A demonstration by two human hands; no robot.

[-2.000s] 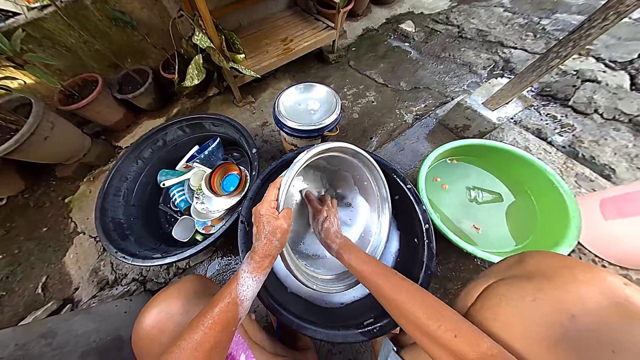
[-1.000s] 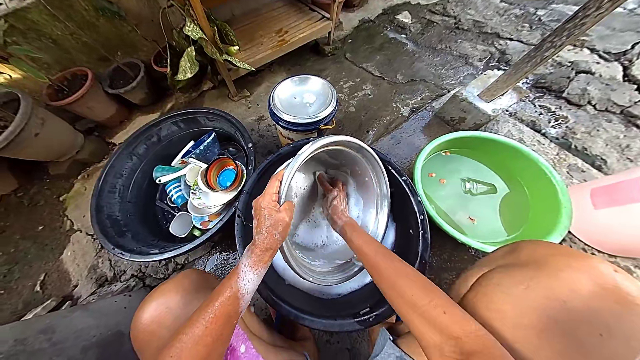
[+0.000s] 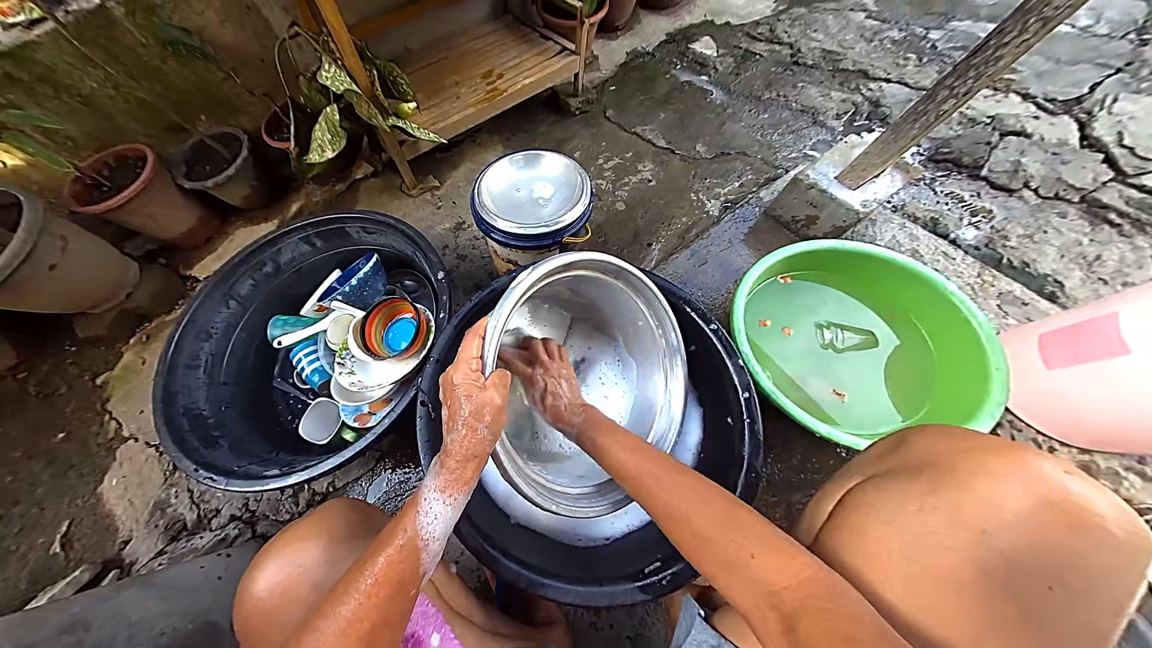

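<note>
A large metal basin (image 3: 621, 360) tilts over a black plastic tub (image 3: 733, 522) that holds soapy water. My left hand (image 3: 474, 396), wet with suds, grips the basin's left rim, thumb at the edge. Inside the basin, my right hand (image 3: 544, 382) presses against the left part of its wall; a greyish scrubbing pad seems to lie under the fingers, mostly hidden. Suds cover part of the basin's inside. To the left, another black tub (image 3: 225, 360) holds bowls, cups, plates and a blue and orange bowl (image 3: 396, 328).
A green basin (image 3: 972, 333) with water, a small glass jar (image 3: 846, 337) and orange bits stands at right, beside a pink plastic item (image 3: 1080, 369). A lidded bucket (image 3: 533, 193) stands behind the middle tub. Potted plants, a wooden bench (image 3: 486, 72) and a slanted post (image 3: 963, 90) are farther back.
My right hand has moved from the upper middle of the basin's inside to its left wall, after shifting slightly there. My left hand keeps its hold on the rim.
</note>
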